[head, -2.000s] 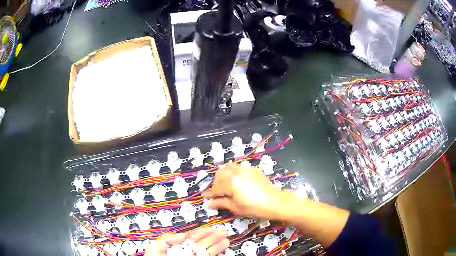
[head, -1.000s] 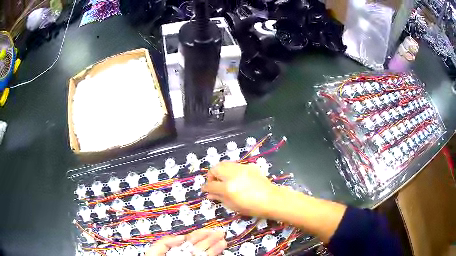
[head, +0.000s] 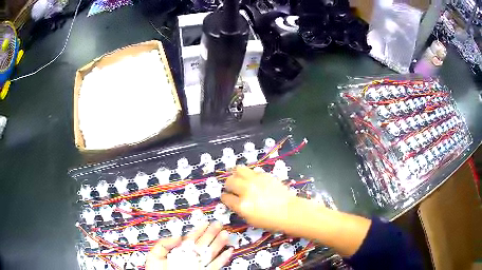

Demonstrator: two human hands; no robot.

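Note:
A clear blister tray [head: 132,158] lies in front of me, with rows of silver-white motors [head: 183,166] and red, orange and dark wires between the rows. My left hand [head: 193,249] is palm up over the tray's lower middle, cut off by the bottom edge, and holds a heap of small white plastic pieces [head: 182,258]. My right hand [head: 259,199] reaches in from the right over the second row. Its fingers point down at the motors and are bent together. Its fingertips are blurred, so I cannot tell if a piece is between them.
An open cardboard box of white pieces [head: 127,100] stands behind left. A black column [head: 224,63] on a white-grey base [head: 256,97] is behind the tray. Stacked filled trays [head: 417,126] lie at right. Black round parts, a clear bag [head: 396,37], a pinkish bottle [head: 430,59] and a fan [head: 7,52] are farther off.
My left hand has come up further into view, showing more of the palm and the white pieces. My right hand has shifted slightly to the right over the second row. The camera view has shifted slightly.

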